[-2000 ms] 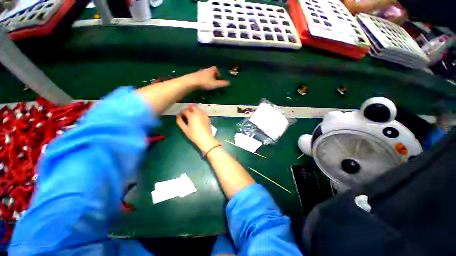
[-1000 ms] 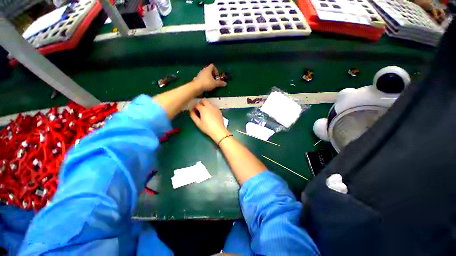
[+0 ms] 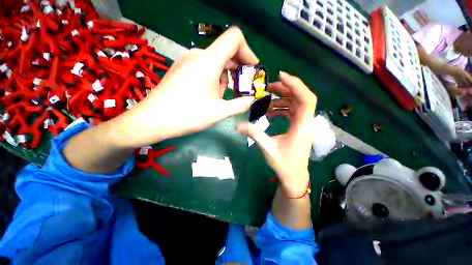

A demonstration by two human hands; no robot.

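Note:
My left hand (image 3: 194,90) holds a small open unit (image 3: 247,80) up over the bench, between thumb and index finger. The unit has a dark frame, a pale inner face and a yellow-gold film on its right side. A dark glossy cover piece (image 3: 260,107) hangs at its lower right. My right hand (image 3: 292,137) is just right of the unit, thumb and fingers spread apart. Its fingertips are close beside the cover; whether they touch it is unclear. White paper slips (image 3: 212,167) lie on the green bench mat (image 3: 181,192).
A large heap of red clamps (image 3: 57,72) is at left; a loose red clamp (image 3: 155,159) lies near the slips. Small units (image 3: 345,110) sit on the conveyor. White trays (image 3: 336,28), a panda fan (image 3: 385,194), a clear bag (image 3: 325,137) and another person (image 3: 445,44) are at right.
My left hand has picked the unit off the conveyor and brought it back over the bench. My right hand has risen beside it. The view has turned and tilted.

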